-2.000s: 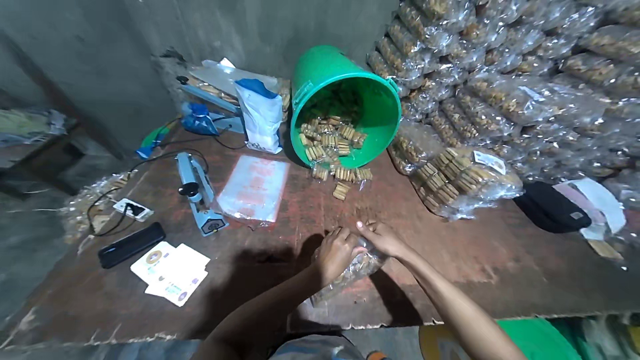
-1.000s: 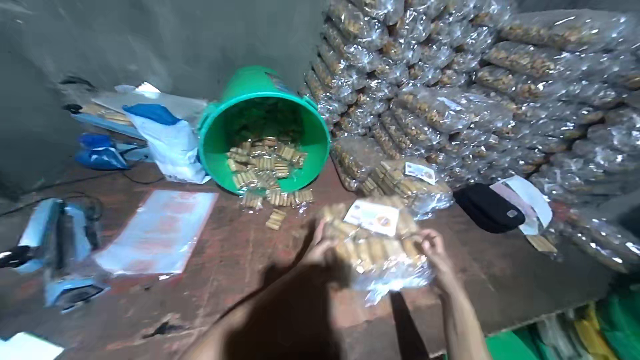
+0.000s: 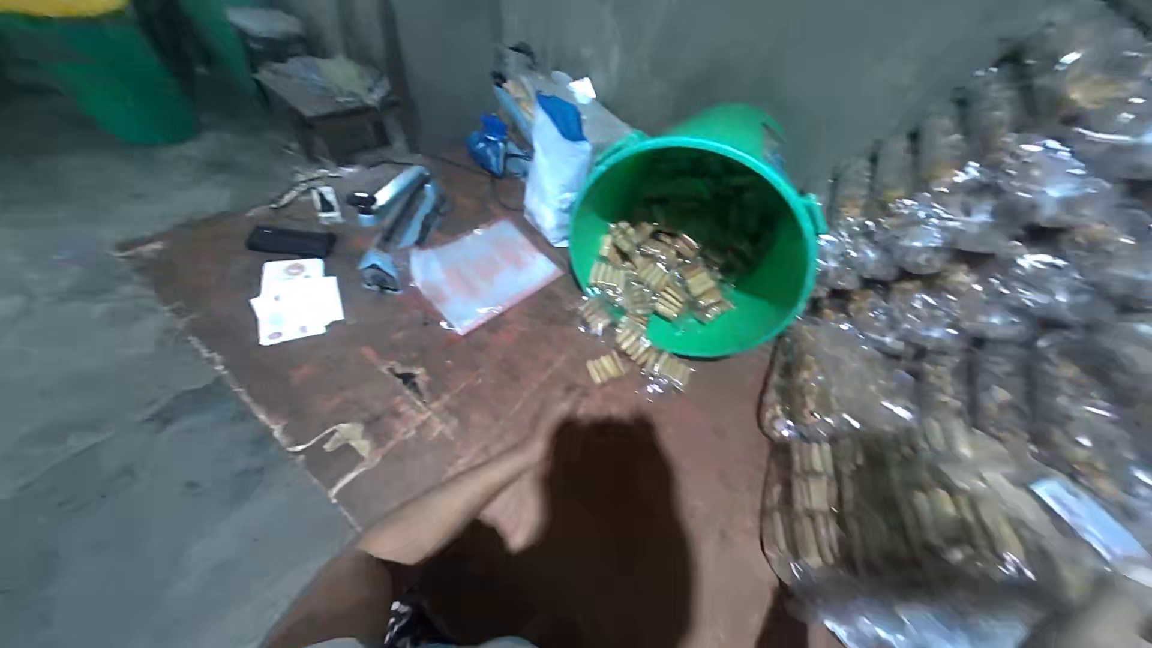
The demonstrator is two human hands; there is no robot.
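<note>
My left hand (image 3: 553,423) is a blur over the worn brown tabletop (image 3: 504,387), just below small clear packs of stick-shaped snacks (image 3: 630,346). More packs lie in the mouth of a green plastic bucket (image 3: 693,337) tipped on its side. At the lower right corner, my right hand (image 3: 1093,616) is partly visible and blurred, beside a large clear bag filled with snack packs (image 3: 882,513); its grip cannot be made out. That bag bears a white printed label (image 3: 1084,517). Fingers of both hands are too blurred to read.
Filled clear bags (image 3: 945,306) are piled at the right. Left of the bucket are flat plastic bags (image 3: 486,270), a blue-grey hand sealer (image 3: 400,225), printed cards (image 3: 297,301), a black case (image 3: 290,241) and a white-and-blue bag (image 3: 553,171). The table edge (image 3: 270,418) runs along the left.
One second ago both hands held the labelled, filled bag in front of the bucket; now my left hand is apart from the bags and my right is at the far right. The view has swung left.
</note>
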